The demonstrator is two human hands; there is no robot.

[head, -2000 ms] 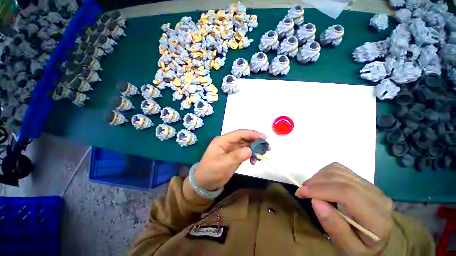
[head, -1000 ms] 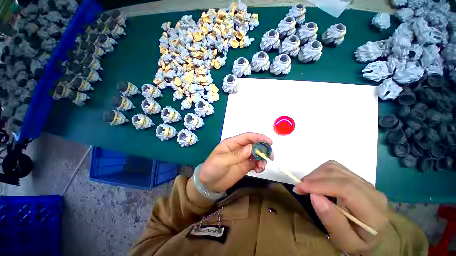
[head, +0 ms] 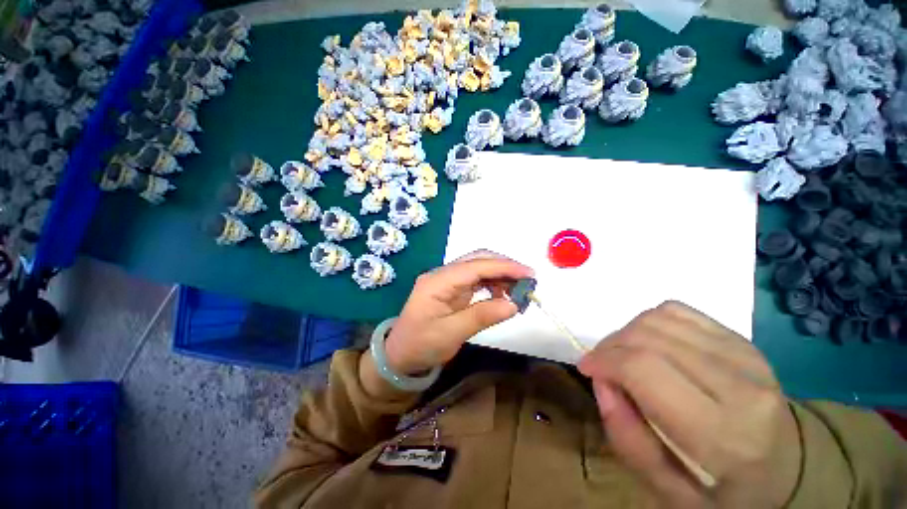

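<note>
My left hand point(head: 450, 316) holds a small dark grey cap point(head: 522, 292) between thumb and fingers, over the lower left of the white work sheet point(head: 656, 214). My right hand point(head: 686, 398) holds a thin pale wooden stick point(head: 563, 331) at the lower right. The stick's tip is at the cap's right side; whether it is inside the opening cannot be told. The red glue dish point(head: 570, 249) lies on the sheet, above and right of the cap. Dark grey caps point(head: 835, 263) lie heaped right of the sheet.
Grey-and-yellow pieces point(head: 388, 109) form a central heap. Pale grey bodies point(head: 565, 125) stand behind the sheet; more point(head: 840, 89) are heaped far right. Joined pieces point(head: 239, 229) stand at left by a blue tray point(head: 75, 204). Blue crates point(head: 239, 333) are on the floor.
My left hand has turned the cap so its opening no longer faces the camera. My right hand has rotated and moved slightly left, with the stick still against the cap.
</note>
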